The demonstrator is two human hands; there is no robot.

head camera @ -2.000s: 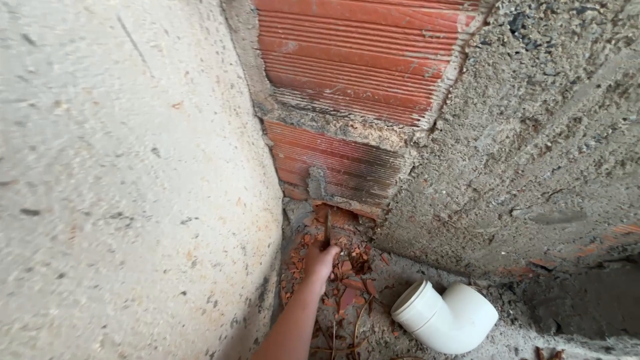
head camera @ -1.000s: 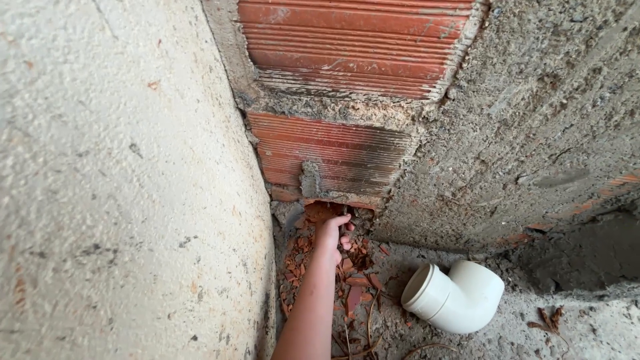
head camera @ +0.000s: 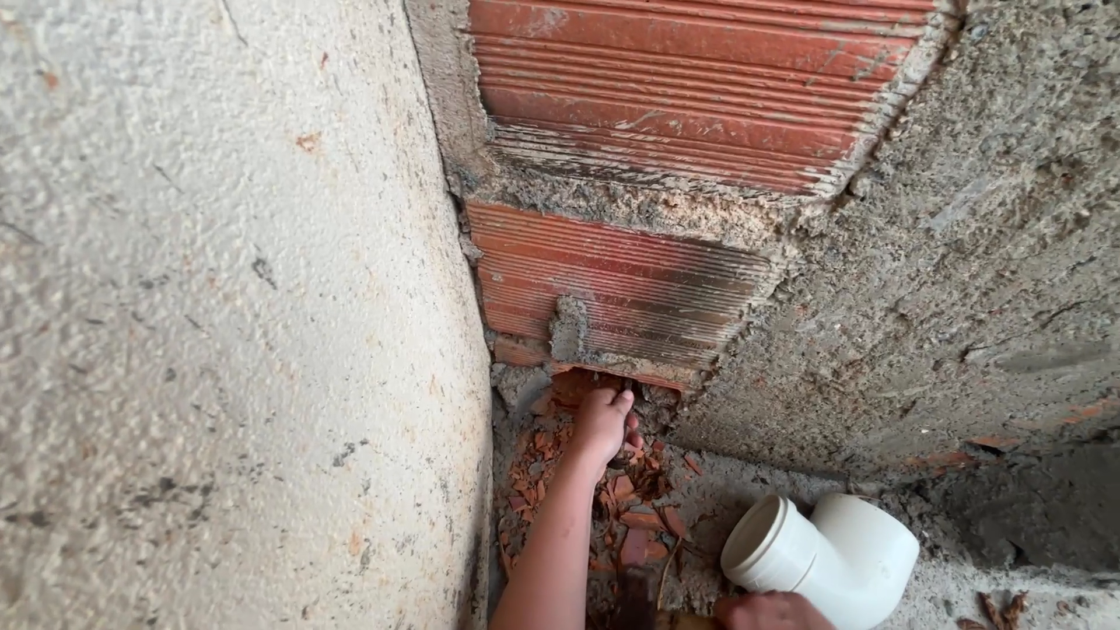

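Observation:
My left hand reaches to the wall's foot and is closed around a thin dark metal tool, apparently a chisel. The tool's far end is at a broken hole under a red hollow clay brick. At the bottom edge, my right hand is partly in view, closed on a hammer's wooden handle. The hammer's dark, blurred head is left of that hand, below the left hand and above the rubble.
Broken brick pieces cover the floor around the left forearm. A white plastic pipe elbow lies at the lower right. A pale, rough surface rises close on the left, and a rough mortar wall stands on the right.
My right hand and the hammer have come into view at the bottom edge. The left hand stays by the hole, with its grip on the tool shifted since the earliest frame.

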